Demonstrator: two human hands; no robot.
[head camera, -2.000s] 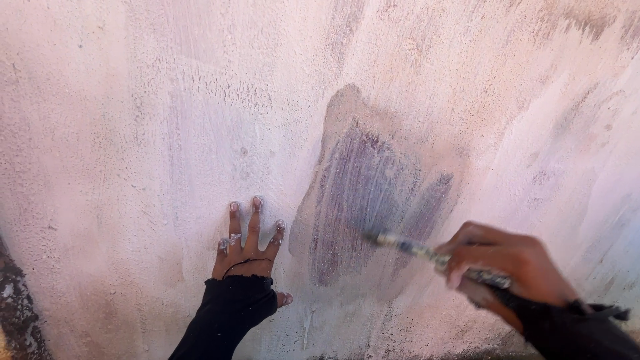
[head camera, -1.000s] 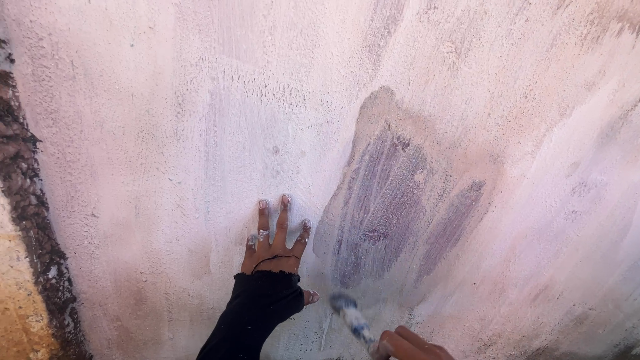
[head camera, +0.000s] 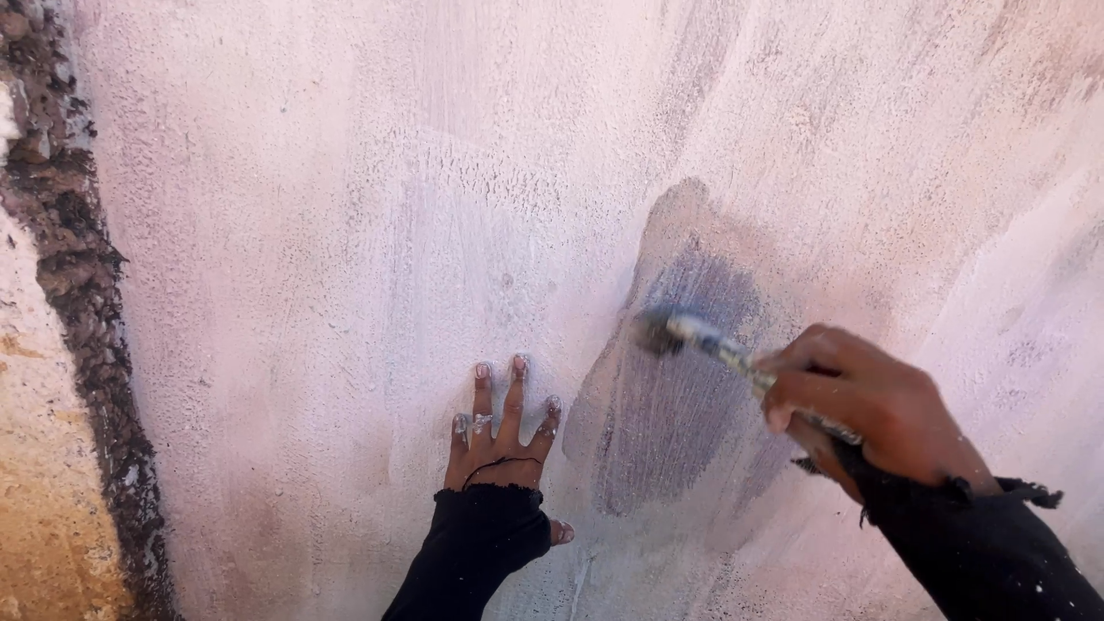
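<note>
My left hand lies flat with fingers spread against a rough plastered wall coated in pale pink and lilac. Specks of light paint mark its fingertips, and a dark thread crosses its back. My right hand grips the handle of a round paintbrush, which is spattered with paint. The dark bristles, blurred, are over the upper left part of a damp-looking grey-purple patch. This patch is to the right of my left hand. Frayed black sleeves cover both wrists.
Down the left side of the wall runs a rough, dark broken edge. Beyond it is a surface with whitish and orange-yellow areas. Uneven streaks and darker stains show at the wall's upper right.
My right hand and the brush have moved up from below the patch, where they were one second ago. My left hand stays on the wall. The view has shifted left since the first frame.
</note>
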